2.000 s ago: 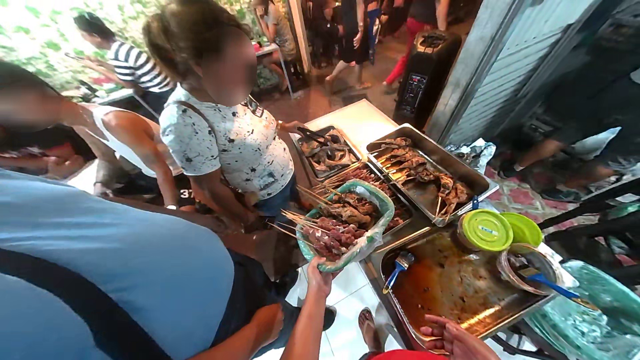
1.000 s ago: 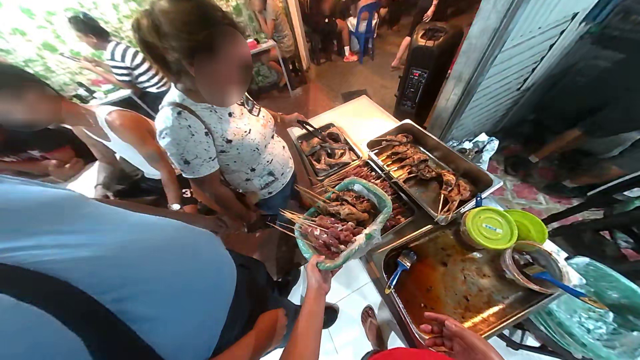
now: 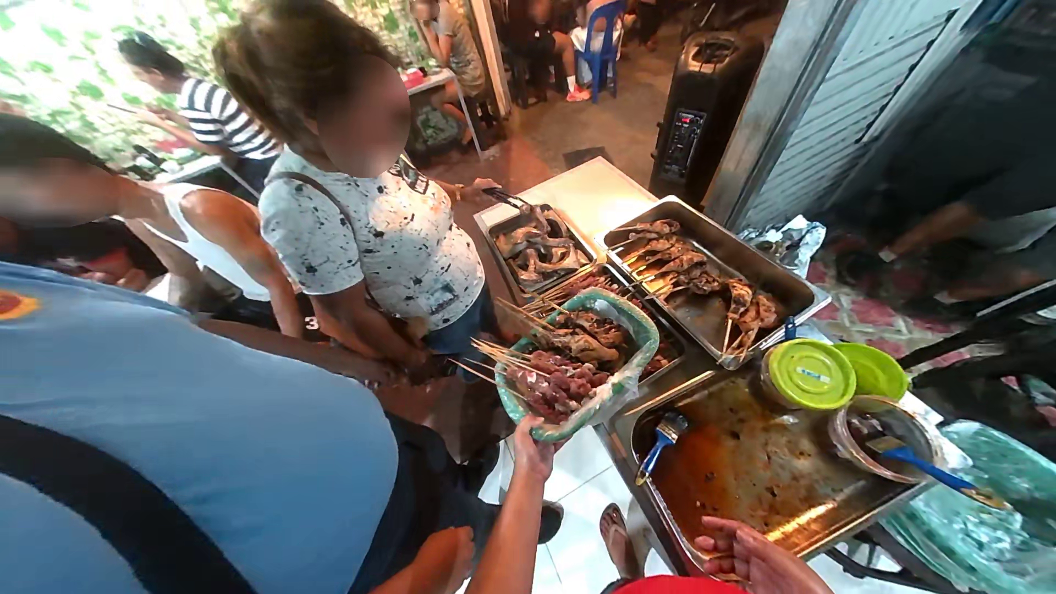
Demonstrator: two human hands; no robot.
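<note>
My left hand (image 3: 535, 452) grips the near rim of a green plastic-lined basket (image 3: 643, 334) of skewered meat (image 3: 561, 384). Its bamboo sticks point left, and the basket overlaps a tray of more skewers (image 3: 586, 285). My right hand (image 3: 747, 549) is empty, fingers apart, at the near edge of a sauce-stained metal tray (image 3: 742, 462). In that tray lies a blue-handled basting brush (image 3: 660, 445). Beyond it stand a tub with a lime-green lid (image 3: 810, 374) and a sauce tub (image 3: 858, 412) holding a second blue-handled brush (image 3: 932, 470).
A metal tray (image 3: 767, 285) holds grilled skewered meat; another tray (image 3: 540, 247) of meat is beside it, where a person in a spattered shirt (image 3: 396, 239) holds tongs (image 3: 507, 198). A person in blue (image 3: 190, 412) stands close left. Plastic bags (image 3: 982, 511) lie right.
</note>
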